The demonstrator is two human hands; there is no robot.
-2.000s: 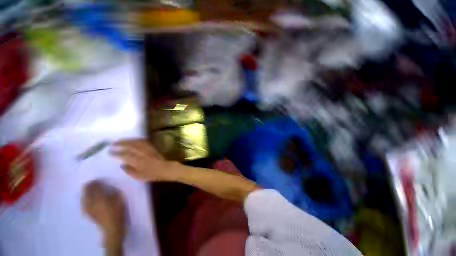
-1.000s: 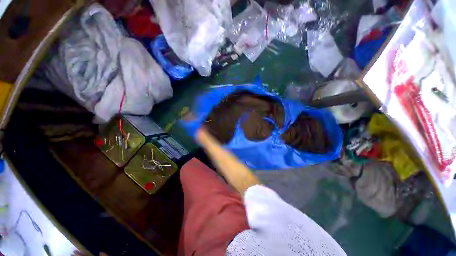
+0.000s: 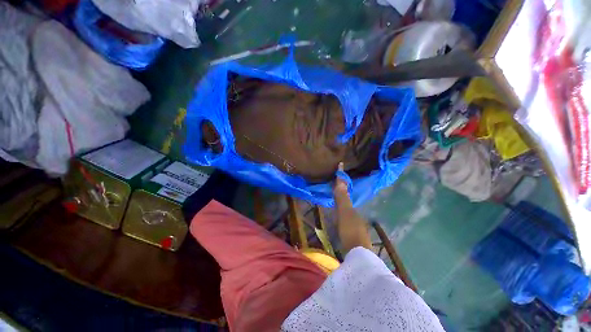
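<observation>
A large blue plastic bag [image 3: 311, 188] lies open on the green floor in front of me. Brown cloth [image 3: 278, 126] fills it, seen through the wide opening. My right hand [image 3: 341, 184] is at the bag's near rim, with blue plastic gathered at the fingers. It appears to grip the rim, with the fingertips partly hidden by the plastic. My left hand is out of the picture.
Gold tins [image 3: 155, 219] with loose threads stand left of my leg. Grey-white cloth bundles [image 3: 84, 91] lie at left. Yellow cloth [image 3: 499, 120], a white roll [image 3: 431, 55] and blue bundles [image 3: 534, 256] are at right. A table edge [image 3: 551, 155] borders the far right.
The view has swung from the white table down to the floor bag. My right hand has moved from the bag's left side to its near rim. My left hand has left the view.
</observation>
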